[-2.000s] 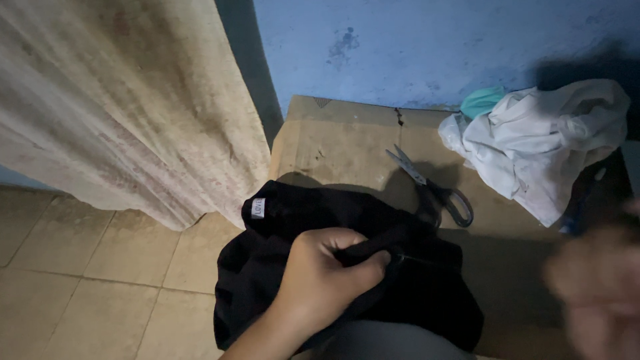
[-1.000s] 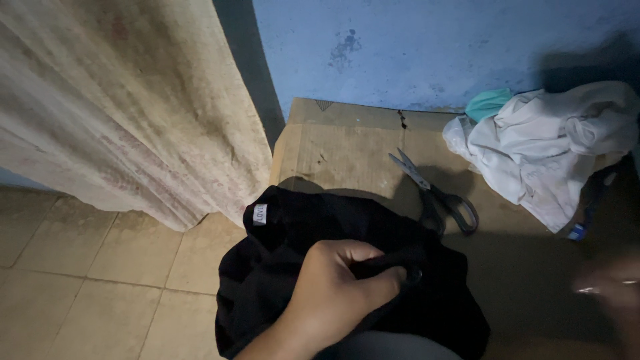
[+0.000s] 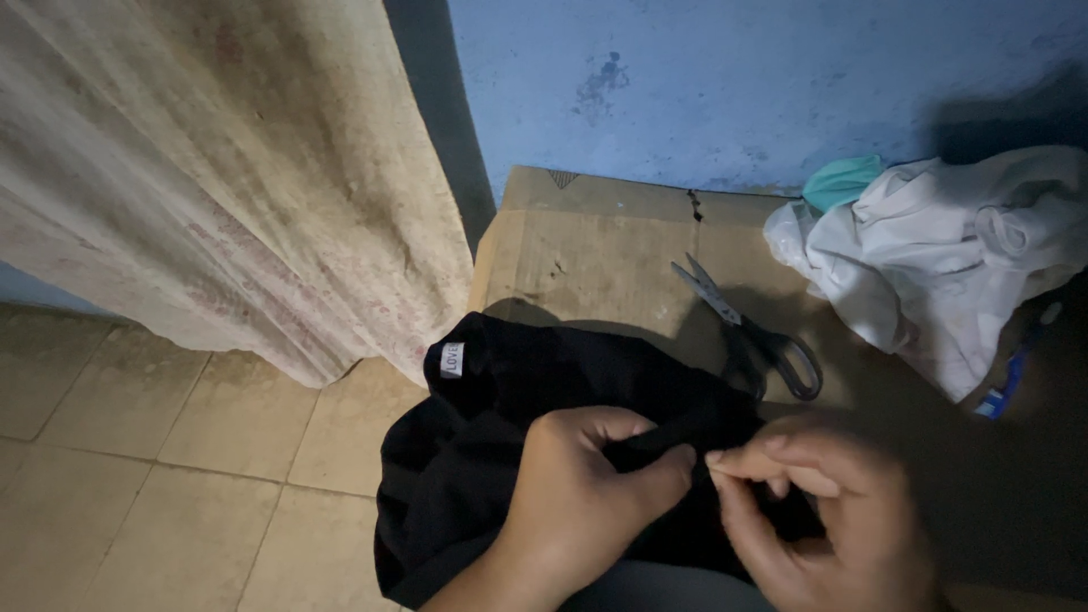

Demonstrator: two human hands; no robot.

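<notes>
Black fabric, apparently a garment (image 3: 510, 425), lies bunched across the cardboard's near edge, with a small white label (image 3: 452, 360) at its upper left. My left hand (image 3: 595, 484) pinches a fold of it between thumb and fingers. Close to the right of that fold, my right hand (image 3: 816, 501) has its thumb and index fingertips pressed together at the cloth. Whether something thin is between those fingertips cannot be made out. Scissors with dark handles (image 3: 752, 336) lie just beyond the fabric, blades slightly apart and pointing up and left.
Flattened cardboard (image 3: 595, 255) covers the surface against a blue wall (image 3: 697, 85). At the right lie a crumpled white cloth (image 3: 926, 263), a teal cloth piece (image 3: 841, 182) and a blue object (image 3: 1007, 382). A stained curtain (image 3: 255, 170) hangs at the left above the tiled floor (image 3: 204, 510).
My right hand, blurred at the right edge before, has come left to the fabric beside my left hand. My left hand keeps its pinch on the fold.
</notes>
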